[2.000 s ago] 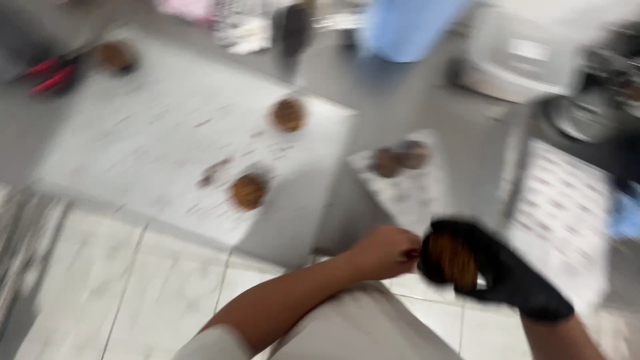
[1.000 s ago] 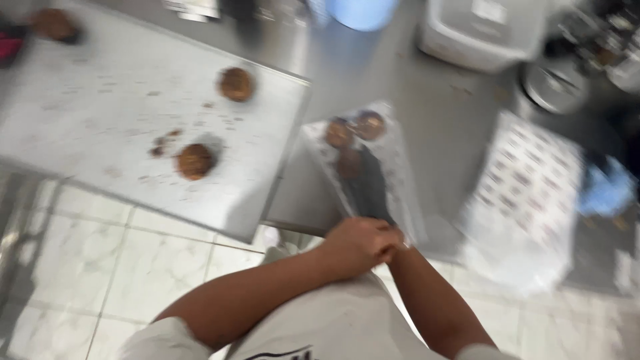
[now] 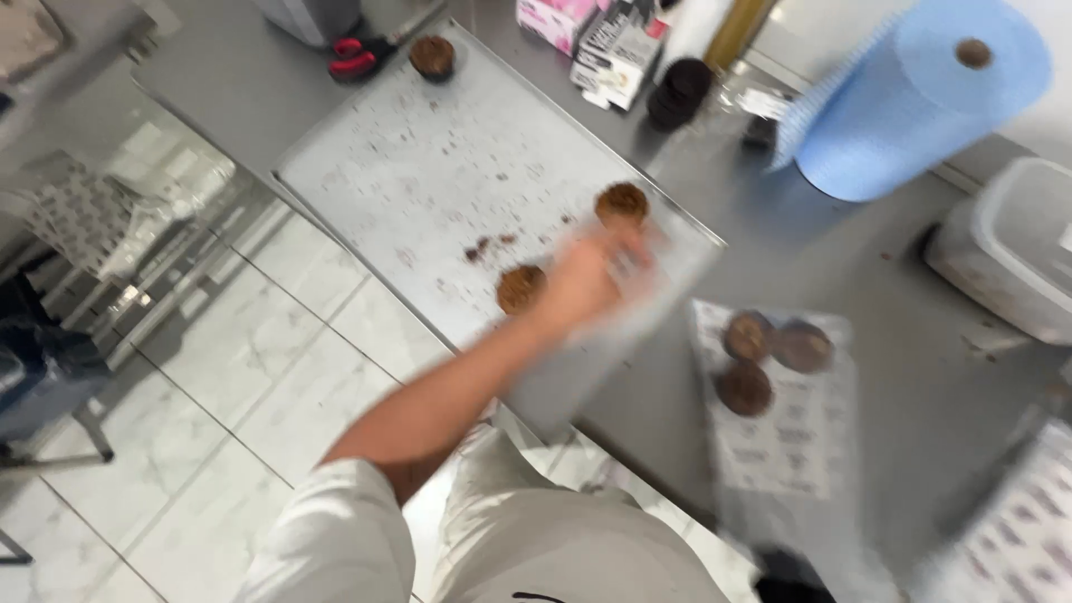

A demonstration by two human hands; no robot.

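Observation:
My left hand [image 3: 599, 272], bare and blurred by motion, is over the right part of a metal baking tray [image 3: 352, 167], beside a round brown baked item [image 3: 621, 203]; whether its fingers touch that item I cannot tell. A second baked item [image 3: 520, 289] lies by my wrist, and a third [image 3: 432, 57] at the tray's far end. My right hand [image 3: 787, 576], in a black glove, shows only in part at the bottom edge, below a clear printed bag [image 3: 796, 435] with three brown round items [image 3: 745, 388] in it.
A blue paper roll [image 3: 913, 100] stands at the back, near a translucent plastic tub [image 3: 1005, 251]. Red-handled scissors [image 3: 356, 60] lie beyond the tray. Small boxes [image 3: 620, 52] stand behind it. Another printed bag [image 3: 1022, 519] lies at the lower right.
My left hand has moved away from my gloved right hand to above the tray. The bag shows three round items now; two seconds ago it showed two. The view has swung left.

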